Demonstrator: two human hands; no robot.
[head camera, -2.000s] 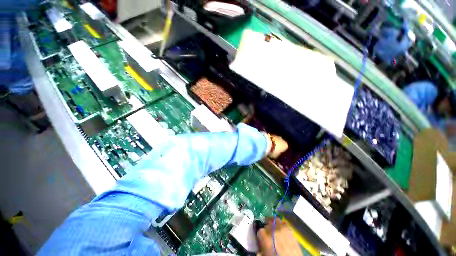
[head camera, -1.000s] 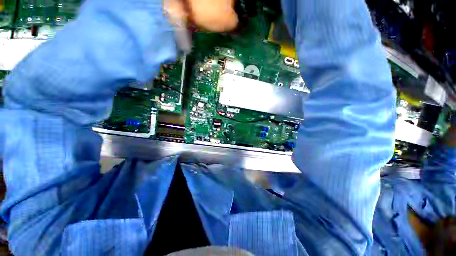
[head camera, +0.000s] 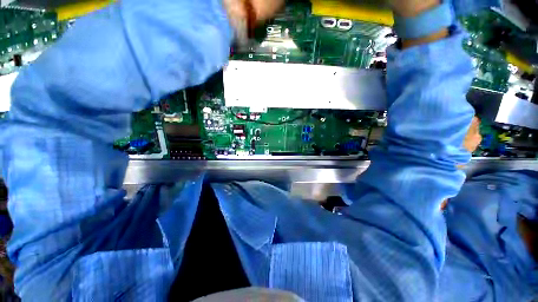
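A green circuit board (head camera: 277, 133) lies in front of me, with a long white-silver heatsink (head camera: 304, 85) across it and small blue components (head camera: 306, 133) near its near edge. My left hand (head camera: 256, 13) is blurred at the top edge, above the board beyond the heatsink's left end; its fingers are cut off. My right hand (head camera: 415, 6) is mostly cut off by the top edge, at the board's far right, with a blue wrist strap (head camera: 423, 25). Whether either hand holds anything is hidden.
A silver conveyor rail (head camera: 248, 171) runs along the near side, against my smock. Yellow strips (head camera: 352, 11) lie at the far side. More boards stand left and right. Another person's hand (head camera: 472, 135) and blue sleeve (head camera: 501, 206) are at the right.
The view has shifted, and the heatsink looks larger and level. My right wrist and strap have come into view at the top. My left hand stays near the top edge, further right in the picture.
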